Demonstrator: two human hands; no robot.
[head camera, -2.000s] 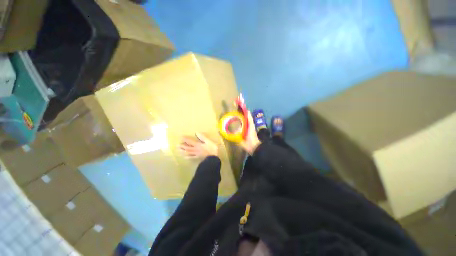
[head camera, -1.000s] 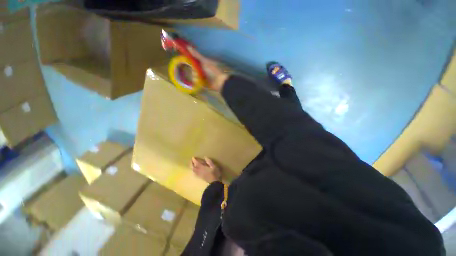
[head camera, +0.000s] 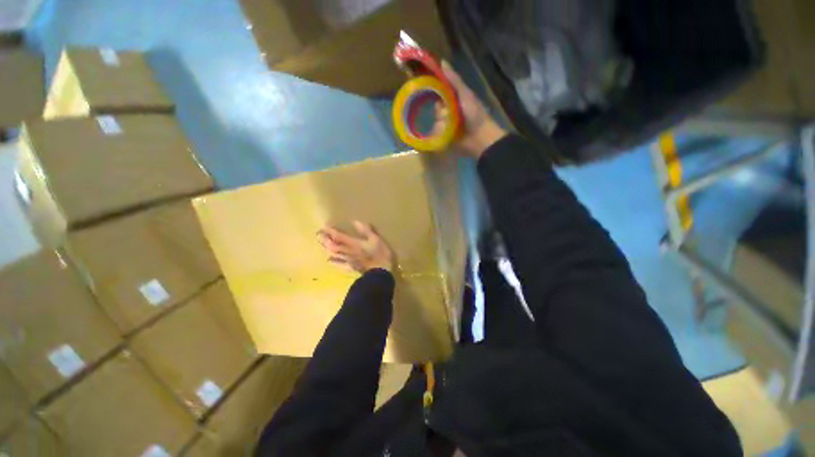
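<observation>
A large tan carton (head camera: 277, 236) stands in front of me, with a yellowish strip of packing tape (head camera: 308, 278) across its upper face. My left hand (head camera: 359, 249) lies flat on this face, fingers spread, holding nothing. My right hand (head camera: 469, 112) grips the red tape gun (head camera: 420, 59), with its yellow tape roll (head camera: 427, 113), just above the carton's far right corner. The roll hides part of my right fingers.
Labelled cartons (head camera: 116, 165) stand in rows at the left and lower left. An open carton (head camera: 348, 54) is at the top. A black-lined container with crumpled film (head camera: 572, 80) is at the upper right. A grey metal frame with a yellow part (head camera: 675, 183) stands at the right on blue floor.
The view has turned, bringing the labelled cartons closer on the left and the metal frame into view. My left hand is still on the carton; my right hand still holds the tape gun.
</observation>
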